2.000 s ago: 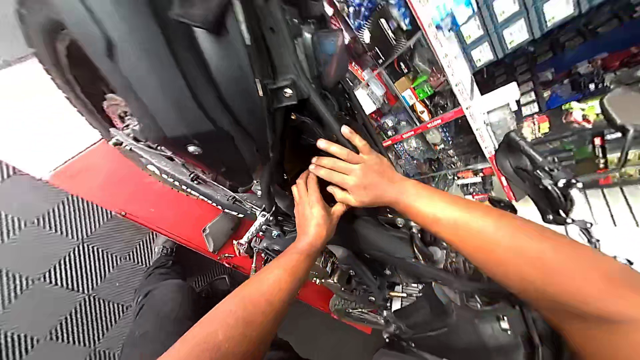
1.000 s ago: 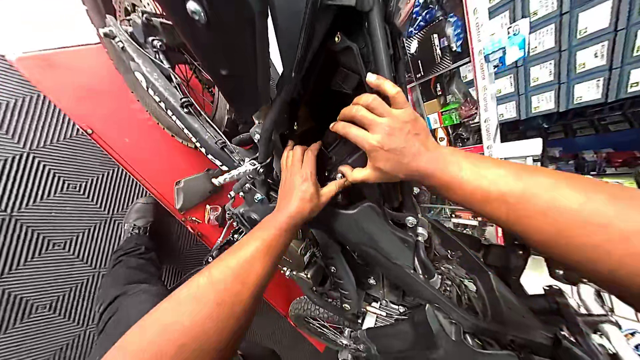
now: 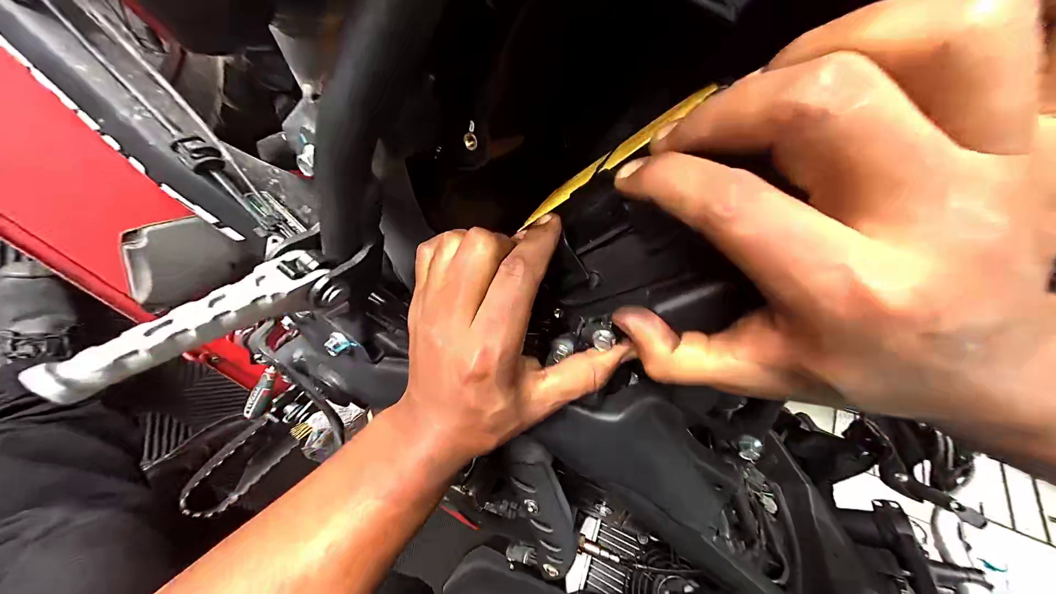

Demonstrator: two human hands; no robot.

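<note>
A thin yellow strip (image 3: 590,169) runs along an edge in the dark cavity of a motorcycle. My left hand (image 3: 474,346) has its index fingertip at the strip's lower end, and its thumb reaches toward two bolt heads (image 3: 603,337). Fingertips of my right hand (image 3: 833,239) press at the strip's upper part; its thumb lies beside the bolts, touching or nearly touching my left thumb. Black plastic (image 3: 652,305) lies beneath both hands. Whether the fingers pinch the strip or only press on it cannot be told.
A metal kickstarter or footpeg lever (image 3: 181,330) sticks out at left. A black frame tube (image 3: 355,124) rises beside my left hand. The red stand (image 3: 66,173) is at far left. Finned engine parts (image 3: 610,553) and a black side panel (image 3: 643,470) lie below.
The view has come much closer to the cavity. The yellow strip now shows between my hands. Both hands remain at the same part of the motorcycle.
</note>
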